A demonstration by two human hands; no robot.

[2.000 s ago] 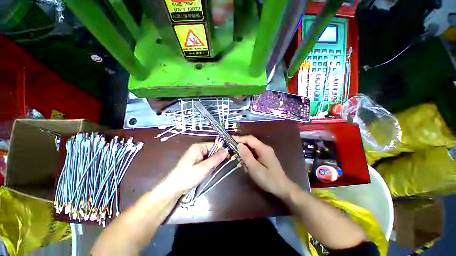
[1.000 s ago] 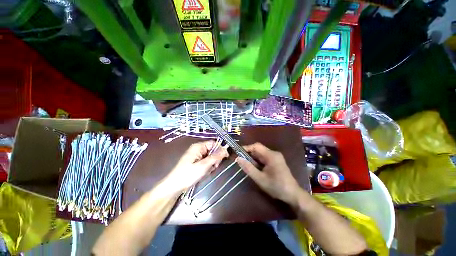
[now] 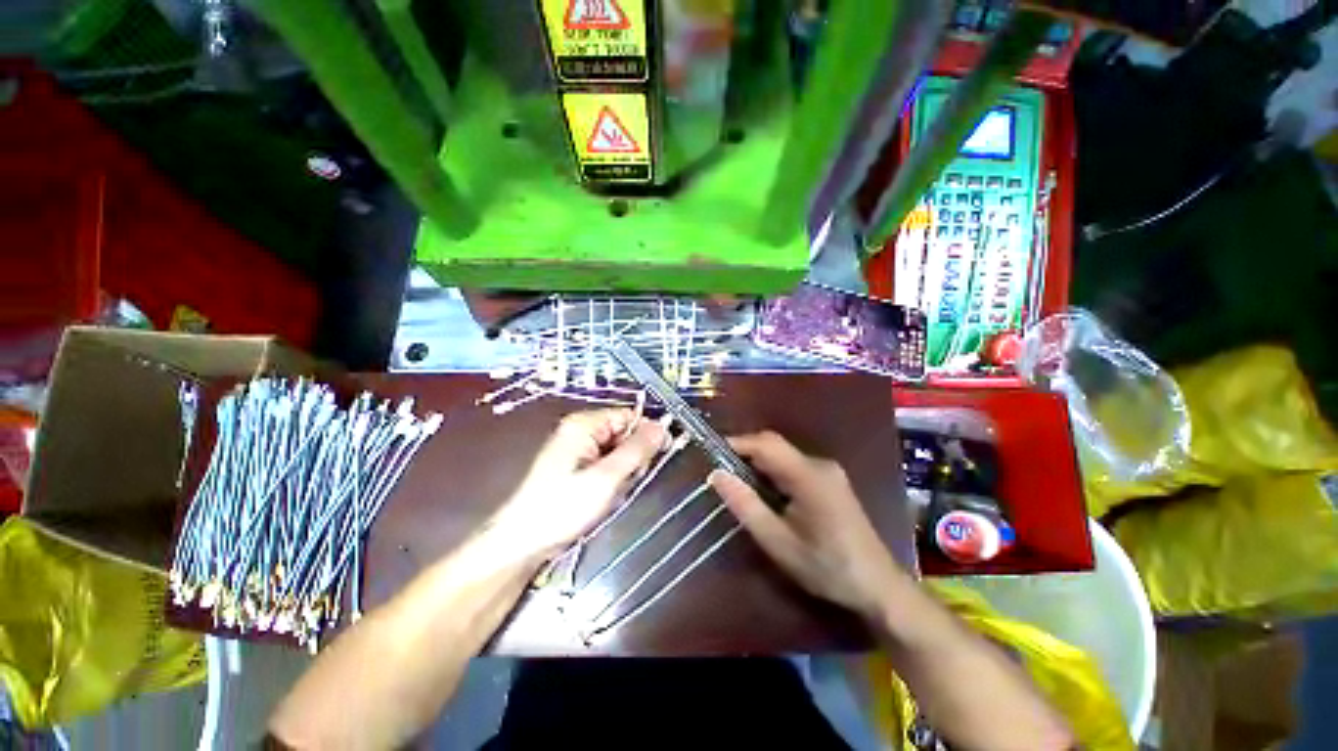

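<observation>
A narrow silver-grey holder bar (image 3: 672, 396) lies slanted above the work board, its upper end near the mould edge. My right hand (image 3: 800, 514) grips its lower right end. Several cables (image 3: 660, 559) hang from the bar down-left, their far ends near the board's front edge. My left hand (image 3: 590, 467) pinches cable ends against the bar's lower left side; the exact fit at the fingertips is too small to tell. A pile of loose cables (image 3: 294, 499) lies on the left of the dark brown-red work board (image 3: 440, 514).
Moulded cables (image 3: 565, 352) lie crisscross under the green machine block (image 3: 616, 242). A purple-pink patterned rectangle (image 3: 836, 326) lies beside them. A red tray (image 3: 1049, 484) and a white bucket (image 3: 1123, 602) with a yellow bag are at right; an open cardboard box (image 3: 110, 440) stands at left.
More cables now hang spread out from the bar. My right hand has shifted slightly down and right along it. My left hand stays at the bar. The whole view has shifted slightly.
</observation>
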